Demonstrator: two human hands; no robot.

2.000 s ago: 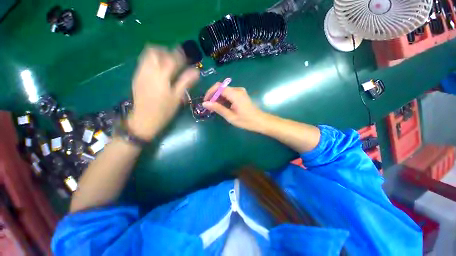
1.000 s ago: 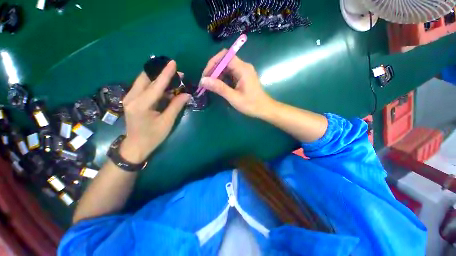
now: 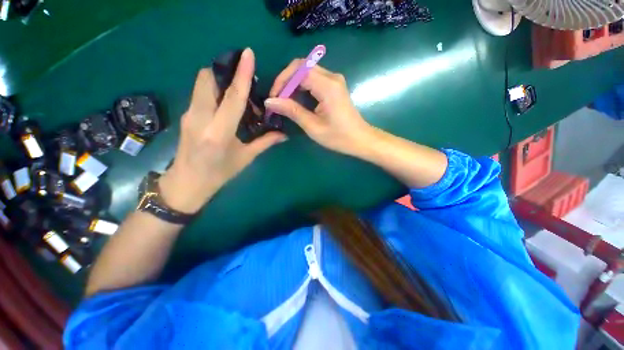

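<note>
My left hand (image 3: 212, 137) holds a black display module (image 3: 227, 67) between its fingers, tilted, with its thumb beside a small dark housing (image 3: 254, 123). My right hand (image 3: 321, 109) holds pink-purple tweezers (image 3: 299, 76), their rear end pointing up and away. The tweezer tip is at the housing, between my two hands. The fine parts there are small and partly hidden by my fingers, so I cannot tell what the tip touches.
Dark housings (image 3: 137, 115) with white batteries (image 3: 87, 181) lie in a cluster at left. A display stack (image 3: 362, 12) is at top centre. A fan (image 3: 581, 12), its cord (image 3: 507, 89) and a single unit (image 3: 523, 99) are at right. Red-pink bins (image 3: 534, 160) stand beyond the bench edge.
My left hand came down from the display stack with a black display module and moved to the housing. The tweezers and right hand stay at the housing. The view has shifted.
</note>
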